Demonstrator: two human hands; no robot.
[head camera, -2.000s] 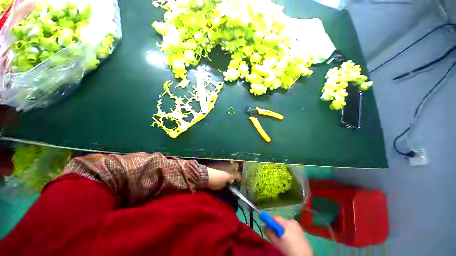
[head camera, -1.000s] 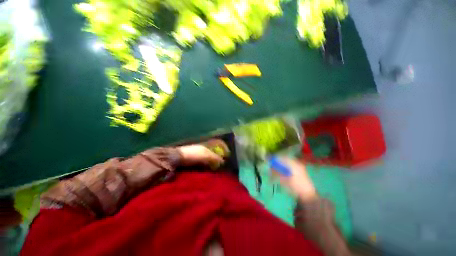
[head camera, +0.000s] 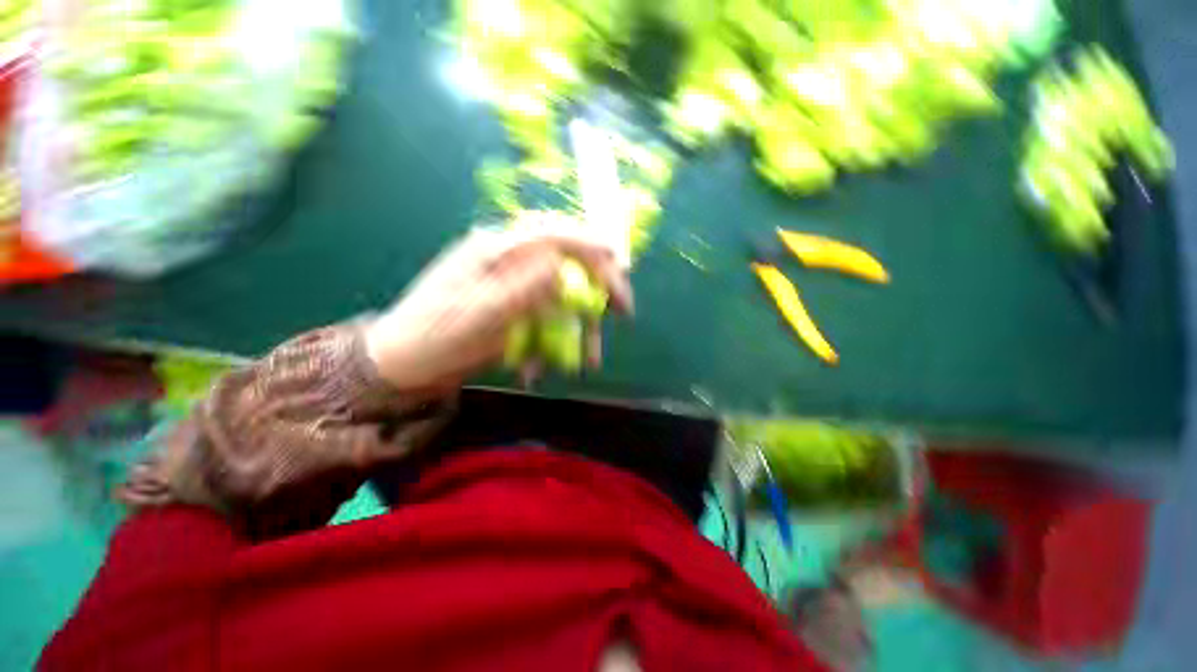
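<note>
The view is blurred. My left hand (head camera: 492, 302) is raised over the table's front edge, its fingers closed around yellow-green moulded parts (head camera: 562, 322). Their exact number and shape are unclear. Behind it, partly hidden by the hand, lie the stringy flash web (head camera: 646, 197) and a pale cream knife handle (head camera: 599, 177). My right hand (head camera: 860, 591) is low at the right, below the table edge and badly blurred. The blue-handled tool (head camera: 780, 509) is at its fingers, blade up and left; the grip itself is smeared.
A heap of green figures (head camera: 840, 105) lies at the back. A clear bag of green parts (head camera: 171, 197) is at left, a small cluster (head camera: 1087, 145) at far right. Yellow-handled nippers (head camera: 801, 309) lie front right. Below the edge are a scrap bin (head camera: 827, 466) and red stool (head camera: 1096, 571).
My left hand has risen from below the table edge to above it, with green parts in its fingers. My right hand stays low with the blue-handled tool. The camera view has shifted.
</note>
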